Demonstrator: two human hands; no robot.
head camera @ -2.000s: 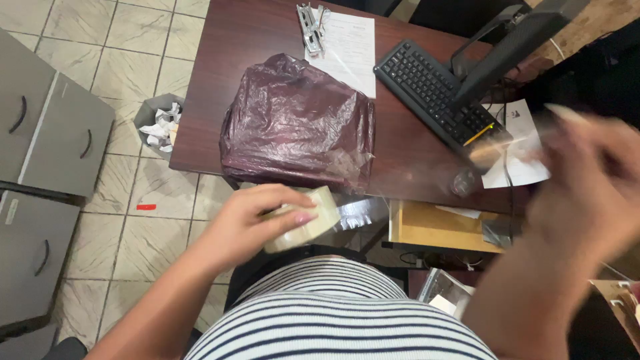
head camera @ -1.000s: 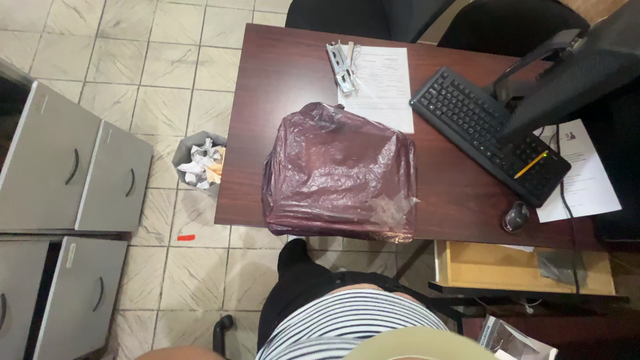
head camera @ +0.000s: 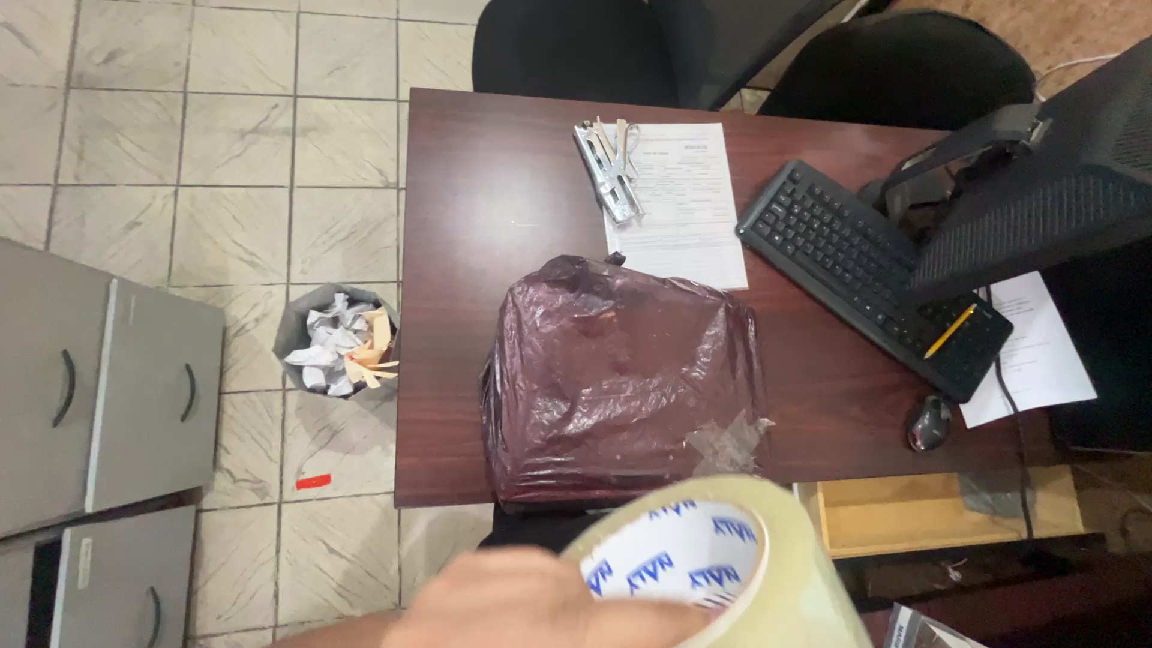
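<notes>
My left hand (head camera: 531,603) holds a wide roll of clear packing tape (head camera: 801,549) at the bottom of the view, close to the camera, with fingers inside its printed cardboard core. Beyond the roll, a bundle wrapped in a dark red plastic bag (head camera: 621,387) lies at the near edge of the desk (head camera: 450,297). Crumpled clear tape (head camera: 729,441) clings to its lower right corner. My right hand is out of view.
Behind the bundle, a metal stapler (head camera: 612,175) rests on printed paper (head camera: 688,207). To the right are a keyboard (head camera: 837,243), pencil (head camera: 949,331), mouse (head camera: 929,423), monitor (head camera: 1053,189) and open drawer (head camera: 945,513). A wastebasket (head camera: 292,337) and grey cabinets (head camera: 162,387) stand left.
Two seconds ago both hands were in view, the left holding the roll. My right hand has since left the view. The roll now appears close to the camera. The bundle still lies on the desk.
</notes>
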